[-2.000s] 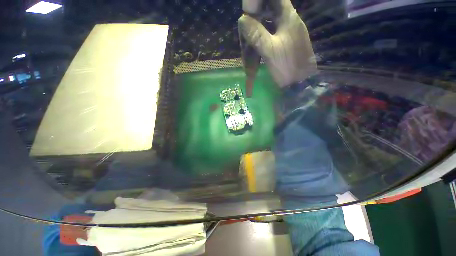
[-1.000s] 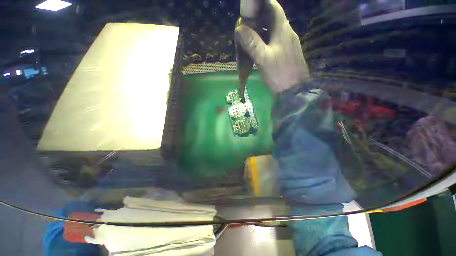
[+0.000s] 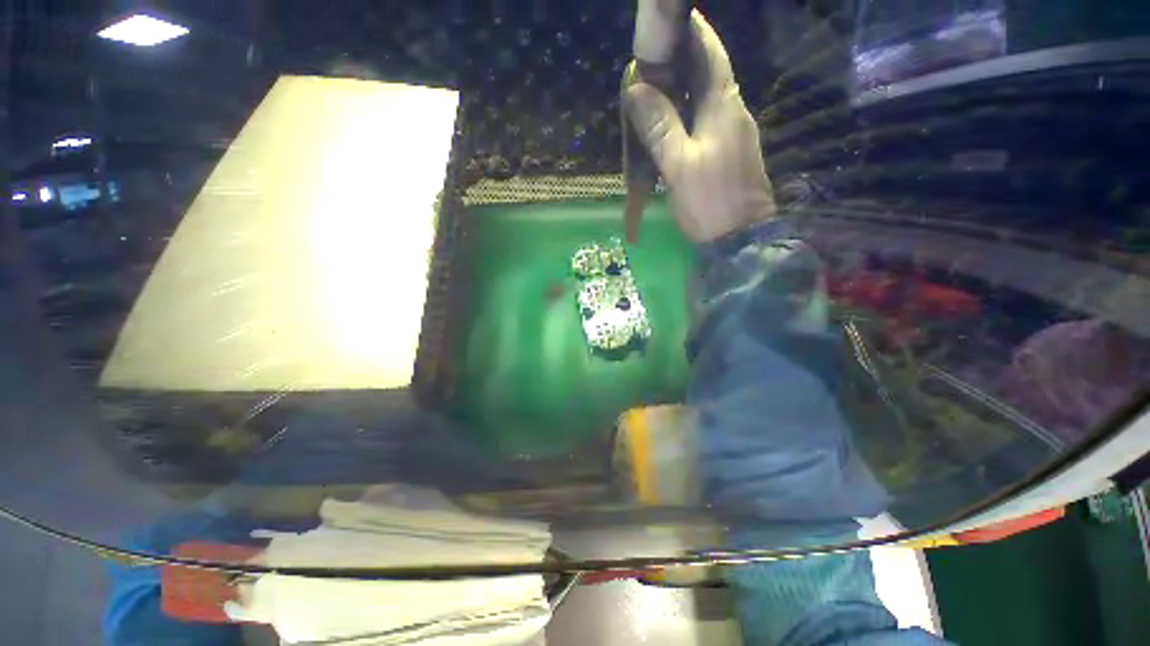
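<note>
A small circuit board (image 3: 610, 298) with pale parts lies on the green mat (image 3: 517, 379), seen through the dark window. My right hand (image 3: 706, 145), in an off-white glove, reaches in from the right and is closed around a dark slim tool (image 3: 637, 202). The tool's tip points down just above the board's upper right end. My left hand is not seen; a blue sleeve (image 3: 145, 606) shows at the lower left, its end hidden behind pale cloths and red padding.
A bright cream panel (image 3: 290, 240) slants at the left. Pale cloths (image 3: 404, 606) lie on red padding (image 3: 202, 583) along the front edge. A grey pad with yellow edging (image 3: 661, 452) is below the mat. A dark-green conveyor (image 3: 1022, 587) is at the lower right.
The tool tip was over the board a second ago and is now just off its upper end. The whole view has shifted slightly. A green item now shows on the conveyor's far right.
</note>
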